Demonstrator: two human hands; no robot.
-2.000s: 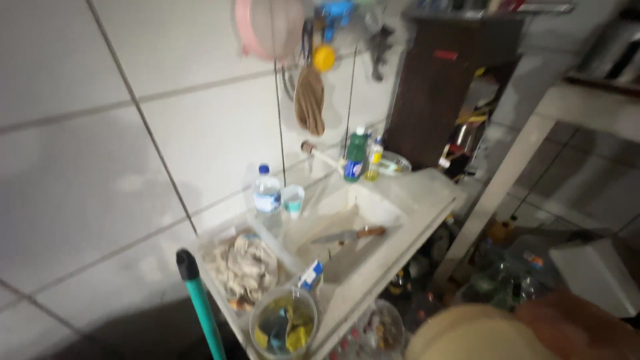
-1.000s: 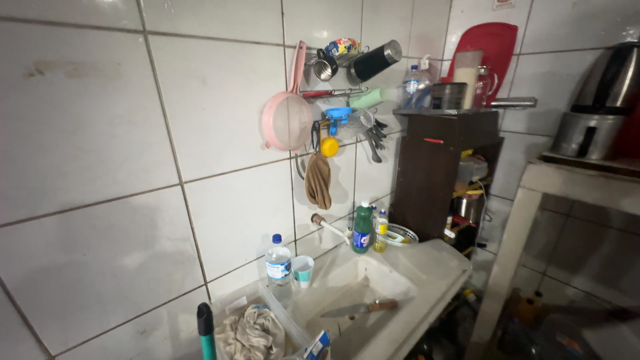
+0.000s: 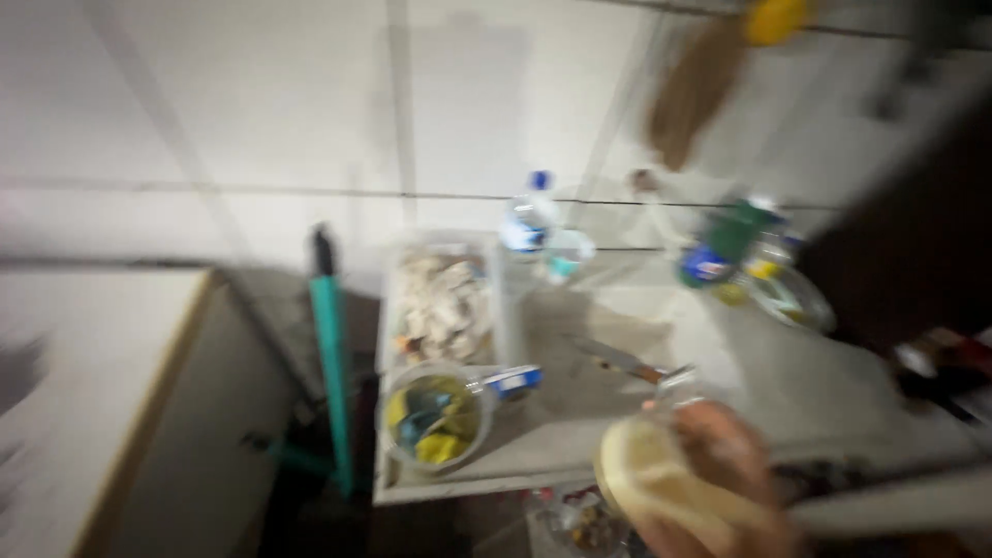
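Observation:
My right hand (image 3: pixel 725 446) is at the lower right, blurred, its fingers around a cream-coloured container (image 3: pixel 639 465). A clear, shiny vessel (image 3: pixel 682 387) shows at its fingertips; whether the hand holds it too, I cannot tell. Skin also shows below the container, and blur hides whose hand it belongs to. Just beyond lies a knife (image 3: pixel 616 358) with a brown handle, in the sink basin (image 3: pixel 558 387). Left of the basin, a clear tub (image 3: pixel 496 310) holds crumpled pale cloth (image 3: pixel 446 306). In front of it, a round clear container (image 3: pixel 486 422) holds yellow and blue-green sponges or cloths. My left hand is not distinguishable.
Behind the basin are a blue-capped bottle (image 3: pixel 527 225), a cup (image 3: pixel 570 254), a tap (image 3: pixel 659 209) and a green detergent bottle (image 3: pixel 725 240). A blue-and-white packet (image 3: pixel 513 381) lies by the round container. A teal handle (image 3: pixel 332 364) stands left, beside a pale surface (image 3: pixel 101 387).
The view has swung down and left. My right hand and the cream-coloured container, out of sight one second ago, are in view again over the sink's front.

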